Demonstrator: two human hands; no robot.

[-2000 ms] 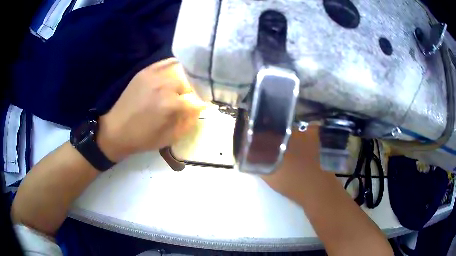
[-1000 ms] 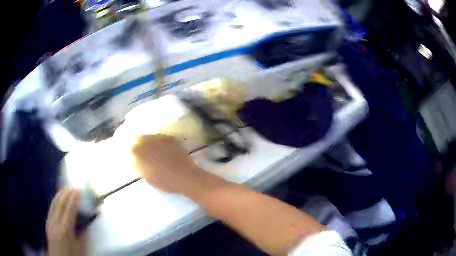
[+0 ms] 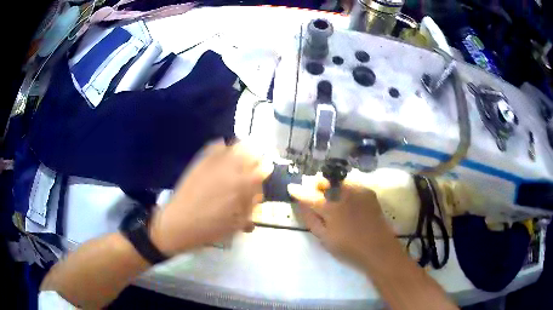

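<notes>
A small navy piece [image 3: 277, 183] lies under the needle area of the sewing machine [image 3: 376, 109], between my hands. My left hand [image 3: 209, 197], with a black watch at the wrist, is at the left edge of this piece; its fingers are blurred. My right hand [image 3: 342, 215] is just right of the needle with its fingertips on the piece's right edge, partly behind the machine's dark knob. A large navy panel [image 3: 139, 130] is draped left of the machine, with white cloth bearing a blue patch [image 3: 108, 56] on top at its upper left.
Black-handled scissors [image 3: 432, 227] lie right of my right hand. A rounded navy piece [image 3: 492, 251] lies at the far right under the machine arm. White cloth with dark edges [image 3: 41, 197] hangs at the left. A metal container [image 3: 377, 15] stands behind the machine.
The view has swung back left to the needle area. My left hand has moved from the table's lower left to the needle, and a small navy piece now shows between both hands.
</notes>
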